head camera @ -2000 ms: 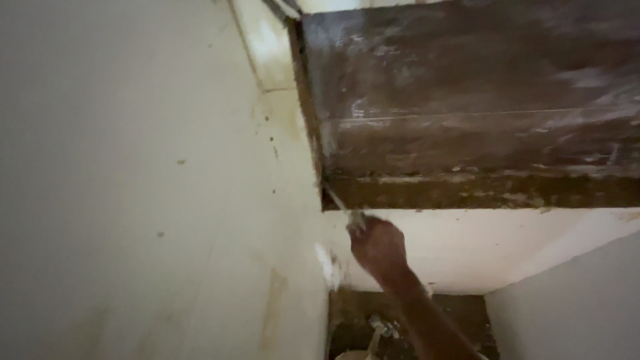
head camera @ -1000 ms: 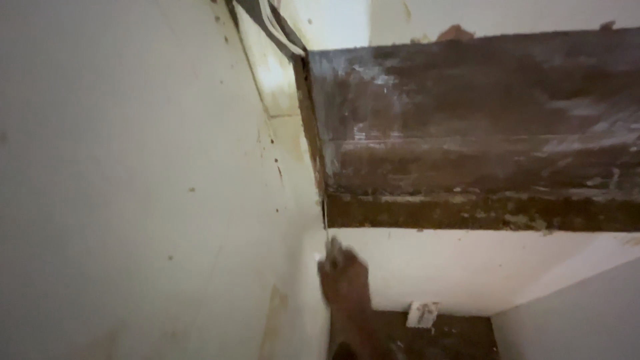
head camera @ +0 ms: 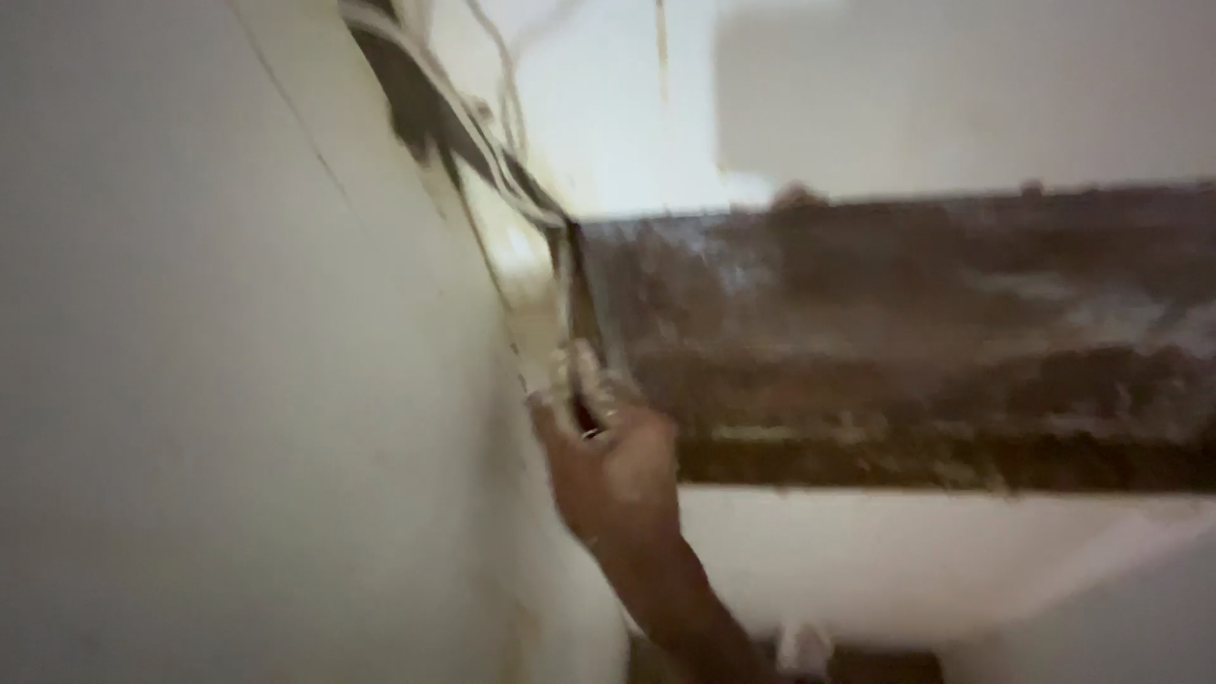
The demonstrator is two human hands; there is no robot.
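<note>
My right hand (head camera: 608,427) reaches up from the lower right, its blurred fingertips at the narrow dark gap (head camera: 584,304) beside the left end of a brown, stained beam-like panel (head camera: 893,332). A pale strand, apparently a cable (head camera: 565,275), runs down the gap to the fingertips; blur hides whether they grip it. The thumb side lies close to the off-white wall (head camera: 285,408). Above, several pale cables (head camera: 465,119) pass through a dark opening and bend toward the panel's upper left corner. My left hand is out of view.
The off-white wall fills the left side. A light surface (head camera: 855,560) lies below the brown panel, with a grey surface (head camera: 1130,617) at the lower right. At the bottom, a blurred whitish object (head camera: 805,649) stands against a dark area.
My right hand has moved up from below the panel's lower left corner to the gap at its left end. The view has shifted, showing more of the cables above.
</note>
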